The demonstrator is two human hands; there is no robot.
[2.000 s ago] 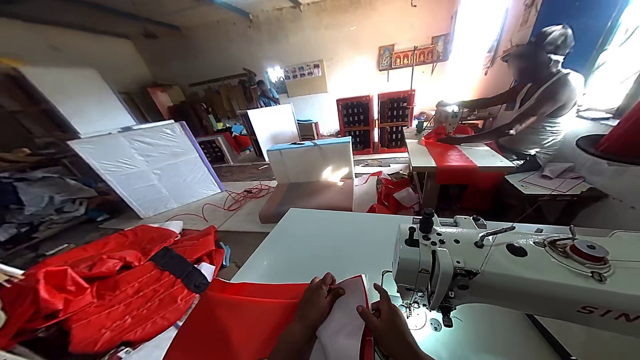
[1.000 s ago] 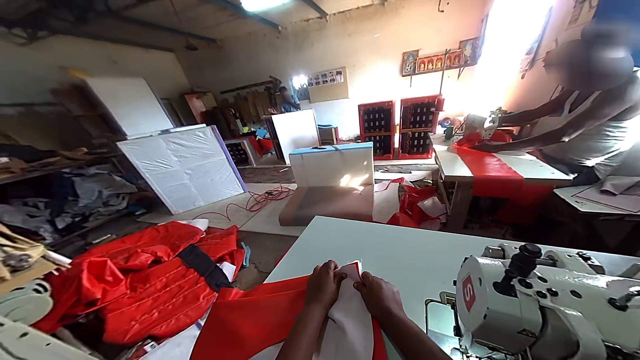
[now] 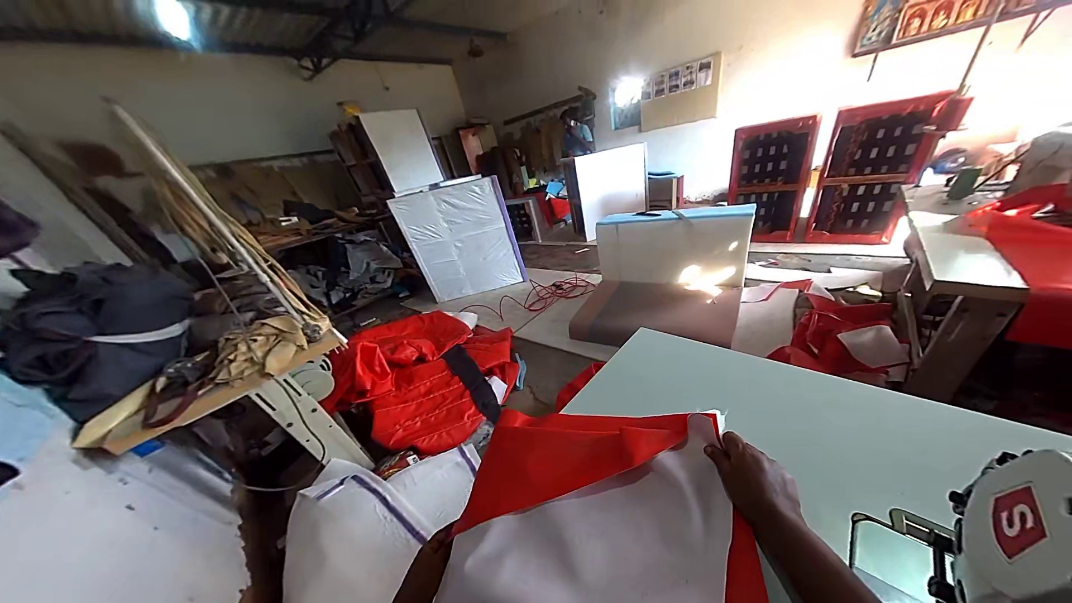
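Note:
My right hand (image 3: 754, 479) grips the upper right corner of a red sheet material (image 3: 578, 456) with a pale grey backing, its thumb and fingers closed on the edge. The backing side faces me, and a red flap folds over along the top. At the left edge of the piece is my left hand (image 3: 437, 544), mostly hidden behind the material, so its fingers do not show. The piece lies partly over the near left corner of a pale sewing table (image 3: 804, 394). A white Singer sewing machine head (image 3: 1015, 523) stands right of my right forearm.
Quilted red material (image 3: 431, 402) is heaped at the left, near a white sack (image 3: 360, 523). Farther left, a bench (image 3: 209, 402) holds dark cloth bundles. Wrapped panels (image 3: 461, 239) and a red cable (image 3: 544, 293) are beyond. Another worktable (image 3: 971, 268) bears red material at the right.
The view has swung left. My hands were close together at the piece's upper edge; now the left is lower, at its left side, and more of the grey backing shows.

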